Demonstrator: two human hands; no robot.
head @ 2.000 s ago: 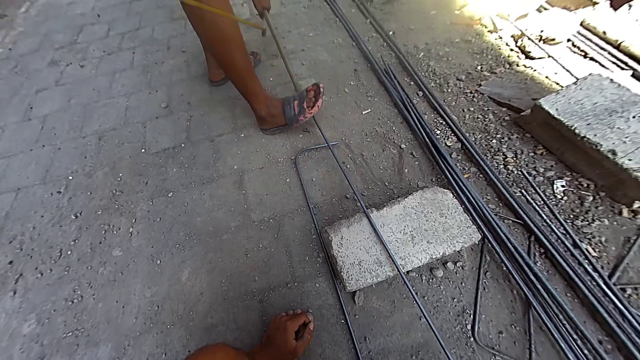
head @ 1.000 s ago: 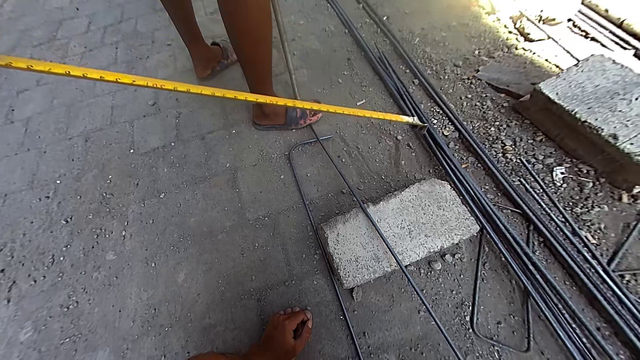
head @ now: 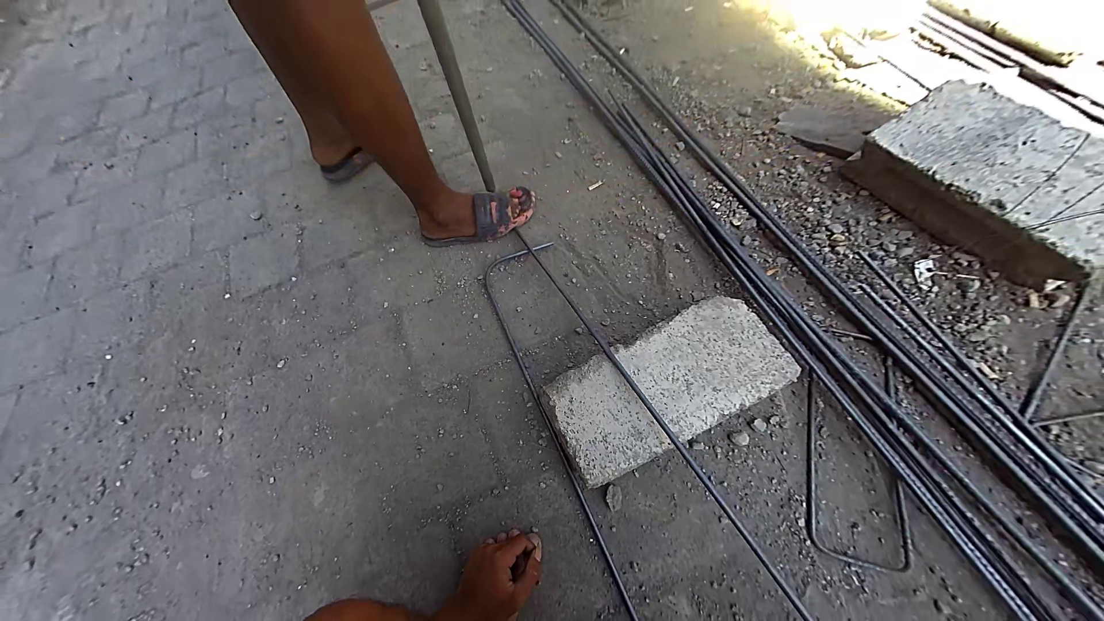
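My left hand [head: 498,578] is at the bottom edge, its fingers curled; toes of a bare foot [head: 517,536] seem to show just behind it. Whether it grips anything cannot be told. My right hand is out of view. To the right of my left hand runs a bent steel rod [head: 520,358], its hooked end near another person's sandaled foot [head: 461,216]. A long thin steel rod [head: 651,410] crosses a rough concrete block [head: 690,379] and reaches that foot. Behind the foot a metal pipe [head: 461,103] slants upward out of frame.
A bundle of long steel bars [head: 733,250] runs diagonally down the right side. Under it shows a bent rod loop [head: 812,483]. Farther right are gravel, more thin rods and a larger concrete slab [head: 983,147]. Grey paving [head: 233,345] covers the left.
The yellow tape measure that stretched across to the bars one second ago is out of view. The other person's legs have shifted slightly. My left hand stays low in the frame.
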